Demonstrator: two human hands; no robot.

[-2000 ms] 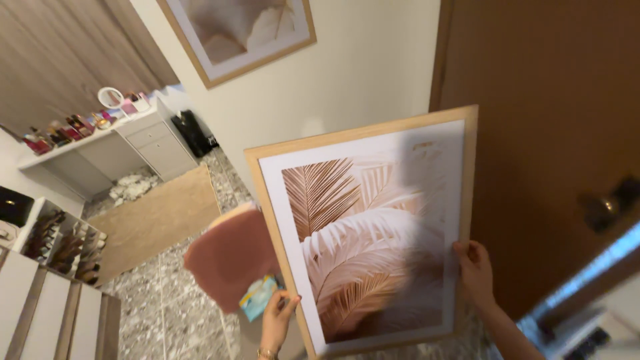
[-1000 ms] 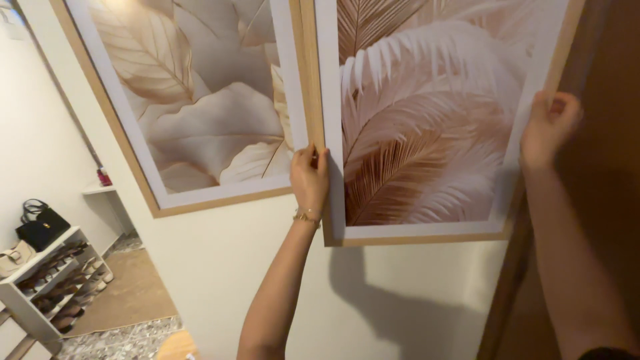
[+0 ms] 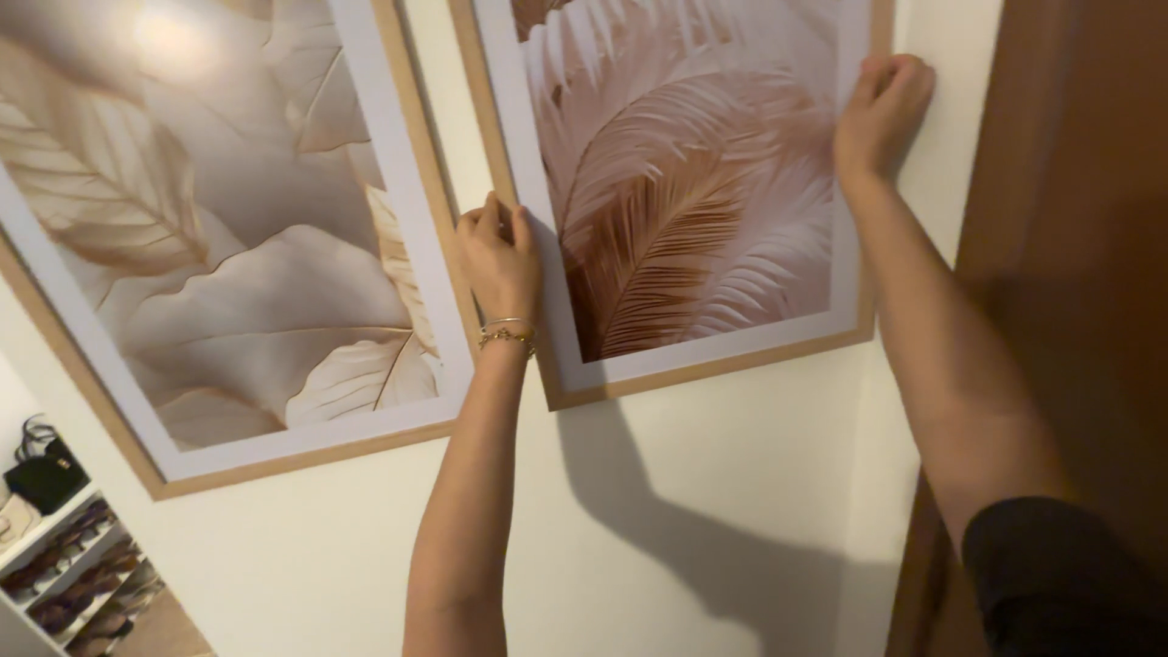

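Observation:
A wood-framed print of pink and rust palm fronds lies against the cream wall, its top cut off by the view. My left hand, with thin bracelets at the wrist, grips its left edge with bent fingers. Higher up, my right hand holds its right edge, fingers curled round the frame. Left of it is a second wood-framed print of beige leaves, also on the wall. A narrow strip of wall separates the two frames, and my left hand reaches across it.
At the right stands a brown wooden door with its frame close to my right arm. White shelves with shoes are at the lower left, a black handbag on top. My arm's shadow falls on the wall below the print.
The palm print, held low and away from the wall two seconds ago, has been raised beside the leaf print. Since one second ago the gap between the frames has widened. The view has shifted.

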